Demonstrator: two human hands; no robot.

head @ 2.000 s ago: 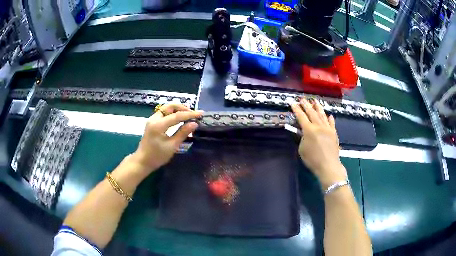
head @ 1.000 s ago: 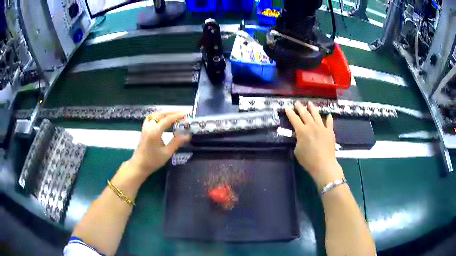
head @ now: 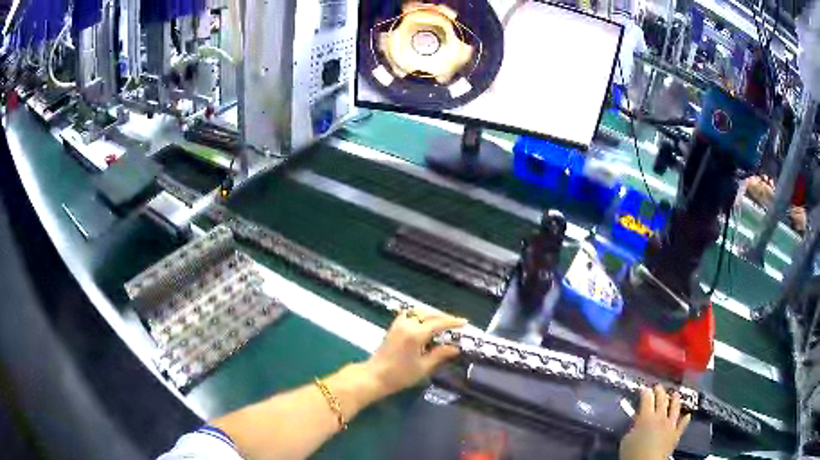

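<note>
My left hand (head: 418, 346) pinches the left end of a silver-grey carrier bar (head: 521, 356) with a row of small round parts. A second carrier bar (head: 620, 375) lies beyond its right end, in line with it; whether the two touch is unclear. My right hand (head: 656, 427) is at the bottom edge, partly cut off, its fingertips against the second bar and its fingers slightly apart. A dark base plate (head: 530, 388) lies below the bars. A blurred red lump (head: 484, 444) shows at the bottom edge.
Stacked carrier bars (head: 211, 310) lie at left, with a long row (head: 315, 268) behind. Dark bars (head: 450, 259), a black post (head: 542, 256), a blue bin (head: 592, 292), a red bin (head: 688, 341) and a microscope (head: 692, 216) stand beyond. A monitor (head: 548, 67) shows a round part.
The view has turned left and up, bringing the monitor into view. The held bar's right end now lines up with the second bar. The black tray has mostly left the picture.
</note>
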